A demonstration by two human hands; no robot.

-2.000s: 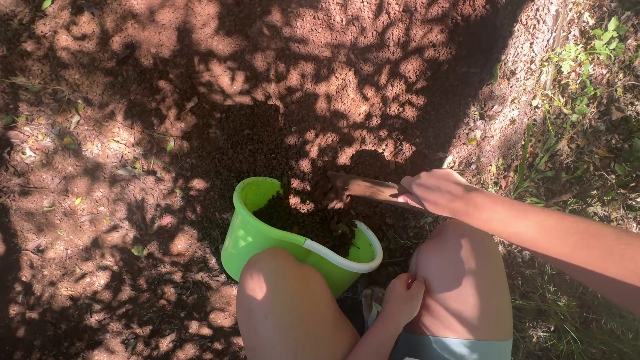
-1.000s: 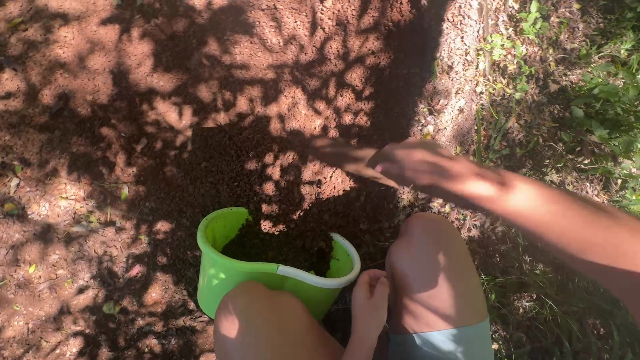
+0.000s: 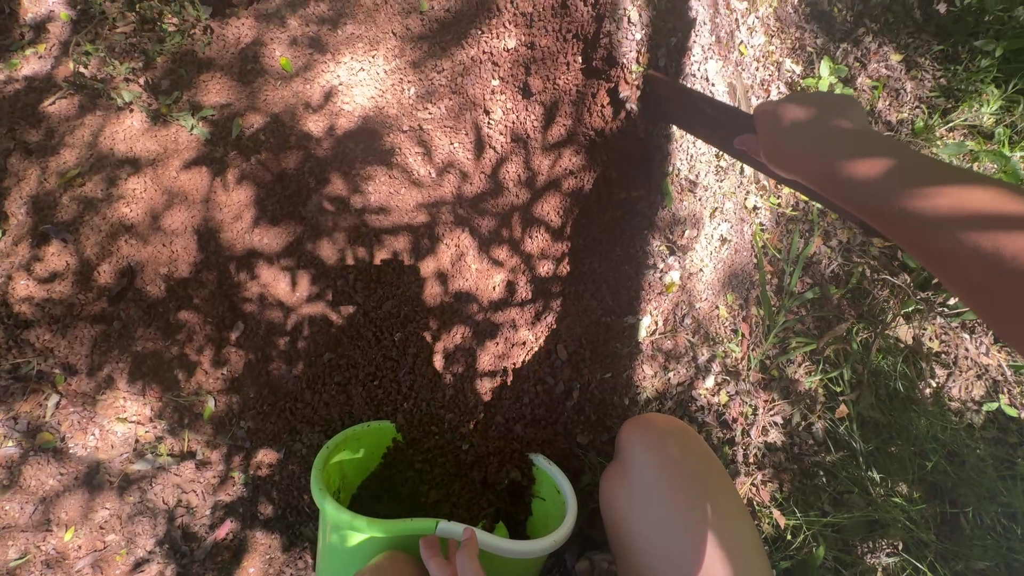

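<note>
My right hand point(image 3: 816, 136) is closed around a long flat wooden or dark tool point(image 3: 704, 116), whose far end touches the reddish soil point(image 3: 592, 88) at the upper right. At the bottom, my left hand point(image 3: 452, 556) has its fingertips on the white part of the rim of a green plastic bucket point(image 3: 376, 524). Most of that hand is out of frame. Dark crumbly soil point(image 3: 448, 480) lies in the bucket, and its far rim is partly hidden by soil.
My bare knee point(image 3: 672, 496) is just right of the bucket. Grass and low weeds point(image 3: 848, 432) grow along the right side. Leaf litter point(image 3: 720, 320) borders the soil, and small green leaves point(image 3: 286, 64) are scattered over it.
My right hand has moved with the tool up and to the right, away from the bucket. My left hand has gone from beside my knee to the bucket rim. The view has shifted.
</note>
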